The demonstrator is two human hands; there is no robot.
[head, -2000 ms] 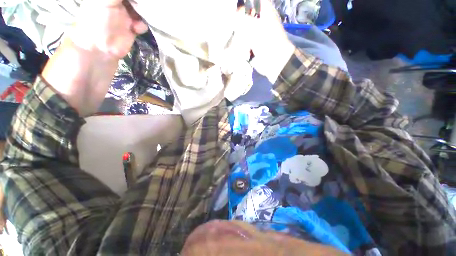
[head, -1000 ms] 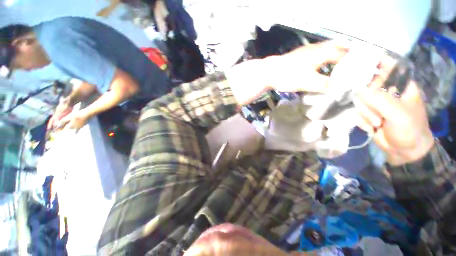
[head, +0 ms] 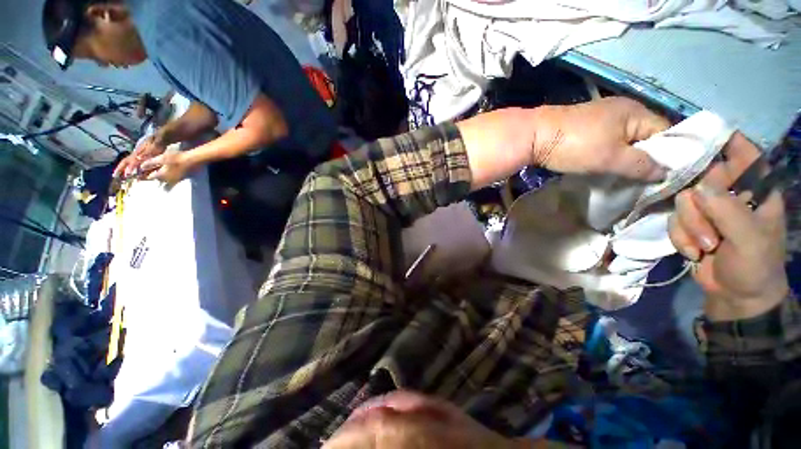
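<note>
A white garment piece (head: 571,232) hangs bunched over the lap, with its doubled edge stretched up between my hands at the right. My left hand (head: 615,136) grips the upper part of the cloth. My right hand (head: 733,232) is beside the edge with fingers curled; a dark tool (head: 762,180), seemingly thread snips, is held in it, partly hidden by the fingers. A thin cord-like strip of the cloth loops below my right hand.
A pale table (head: 703,66) bears a white garment pile (head: 527,31) at its far side. At left, a person (head: 220,79) in a blue-grey shirt works at a white-covered table (head: 154,289). A small stick (head: 420,262) lies on the seat (head: 443,237).
The view has swung left, bringing the other person and table in. The cloth edge is now spread between my hands, which have drawn a little apart.
</note>
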